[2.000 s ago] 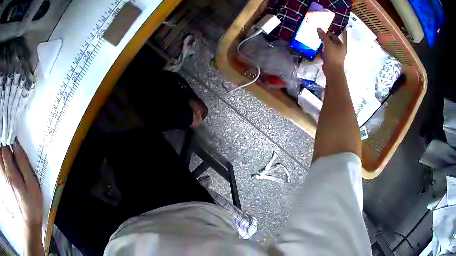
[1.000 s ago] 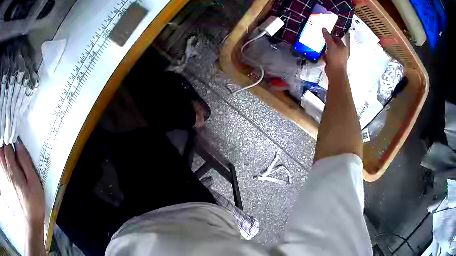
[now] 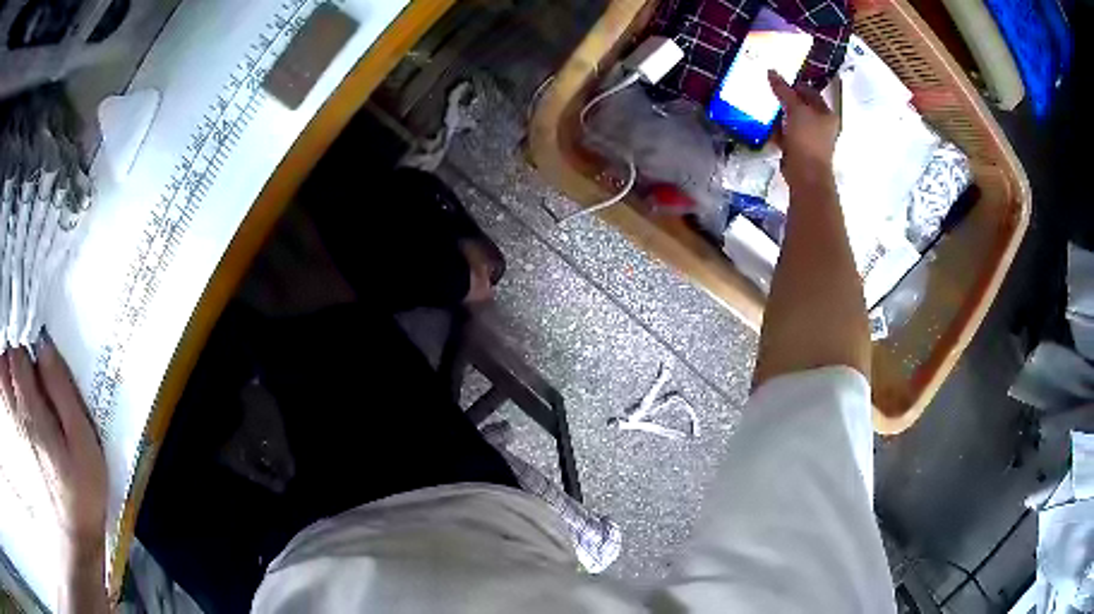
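A smartphone (image 3: 763, 79) with a lit white and blue screen lies on dark checked cloth (image 3: 692, 48) in an orange-tan basket (image 3: 1016, 228). My right hand (image 3: 806, 120) is over its right side, index finger extended at the screen; it grips nothing. Whether the fingertip touches cannot be told. My left hand (image 3: 54, 438) lies on the white machine table at the left, partly cut off by the picture's edge. Its fingertips are at the lower ends of a fanned stack of pale cloth pieces (image 3: 30, 246), and it does not grip them.
A printed ruler (image 3: 180, 204) with a brown rectangle (image 3: 311, 55) runs along the table's curved edge. The basket also holds a white charger (image 3: 654, 58) with cord, plastic bags and white packets. A dark metal stool or frame leg (image 3: 558, 426) and white scraps (image 3: 660, 408) are on the speckled floor.
My right index fingertip has shifted slightly on or over the phone screen. The whole view has shifted a little. My left hand stays at the stack.
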